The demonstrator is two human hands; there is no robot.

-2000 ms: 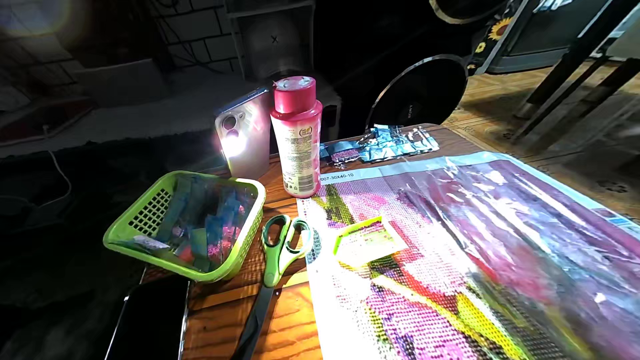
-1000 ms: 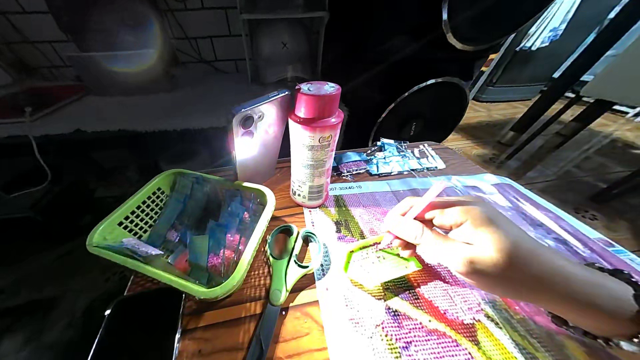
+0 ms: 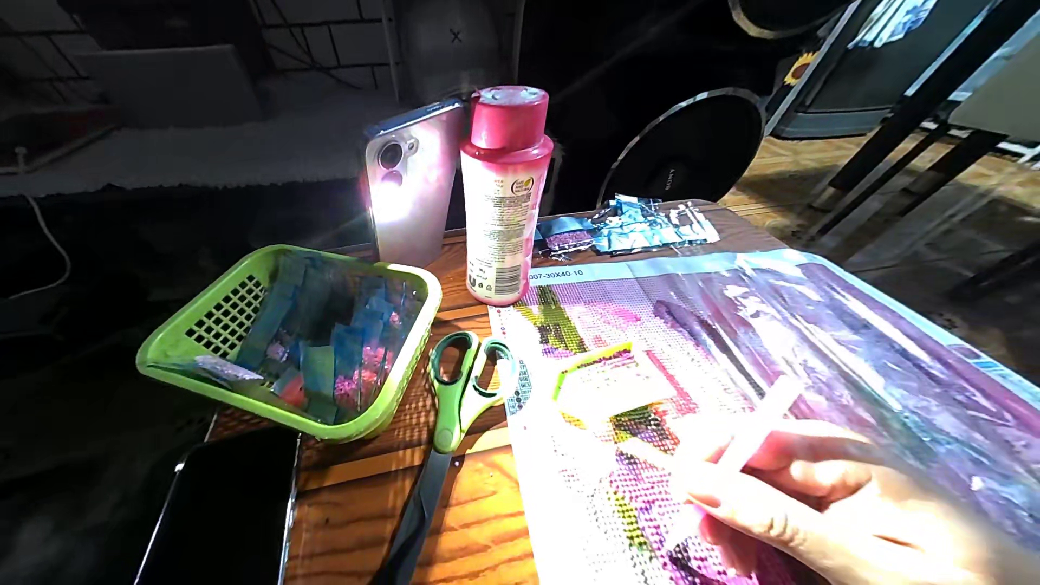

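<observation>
My right hand is at the lower right, over the diamond painting canvas, with a pale pen-like applicator between thumb and fingers. Just left of and beyond the fingertips, a yellow-green tray lies on the canvas; glare hides most of its inside. Clear film covers the right part of the canvas. Green-handled scissors rest on the wooden table left of the canvas. A green plastic basket holds small bags, some with pink beads. My left hand is out of view.
A pink bottle stands at the canvas's back left corner, beside an upright phone with its light on. Small plastic packets lie behind the canvas. Another dark phone is at the near left. Chair legs show at the right.
My right hand, absent two seconds ago, was at the tray one second ago with the applicator. It has since moved toward me, away from the tray.
</observation>
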